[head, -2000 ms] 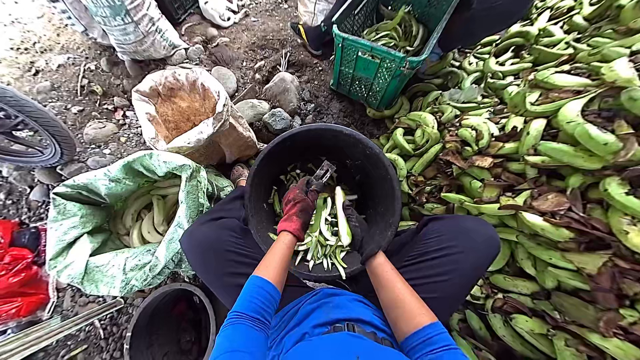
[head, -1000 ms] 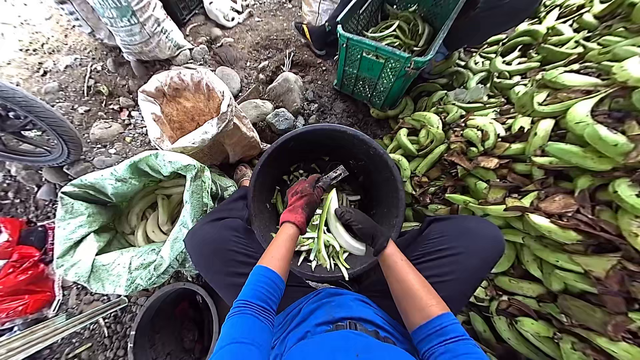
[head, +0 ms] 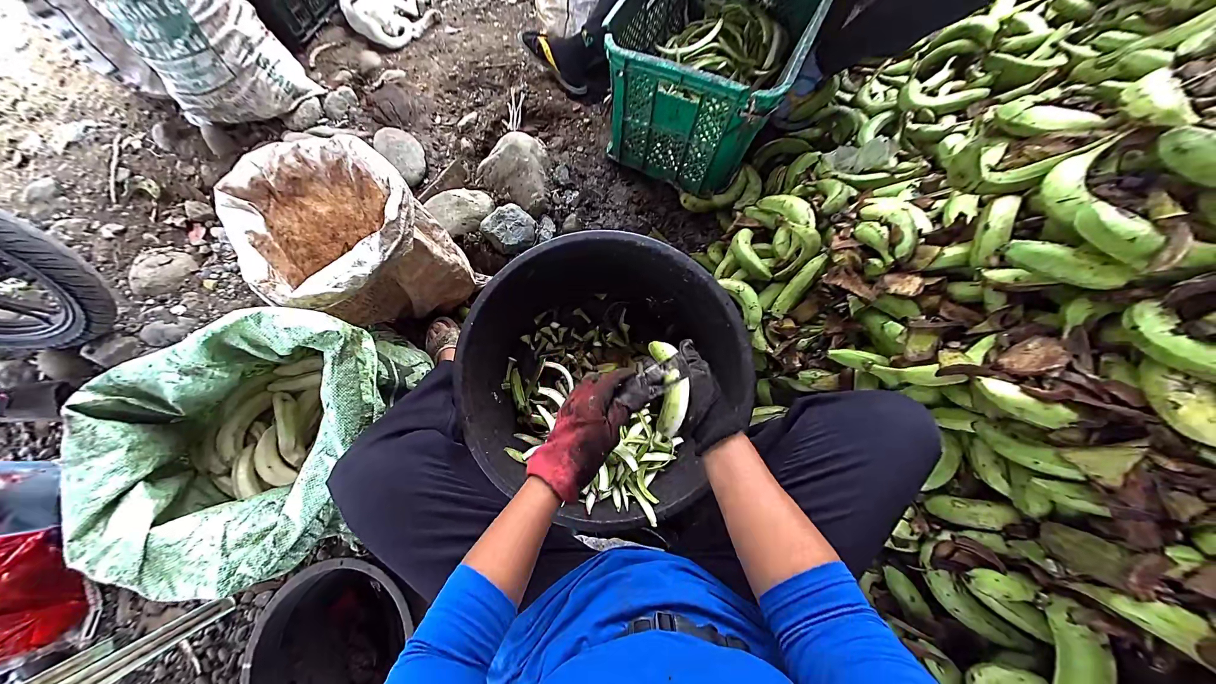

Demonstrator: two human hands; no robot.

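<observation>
My right hand, in a dark glove, grips a partly peeled green banana over a black plastic tub between my legs. In a red and black glove, my left hand is closed on a peeling tool whose metal part lies against the banana; the fingers hide most of it. Strips of green and white peel lie in the tub below both hands.
An open green-white sack of peeled bananas and a black bucket stand left. Ahead are a whitish sack, stones and a green crate of bananas. Green bananas pile up right. A wheel is far left.
The banana was lower and slanted, showing a pale peeled side; it now stands more upright between my hands. The tool, seen raised above it before, has come down against it.
</observation>
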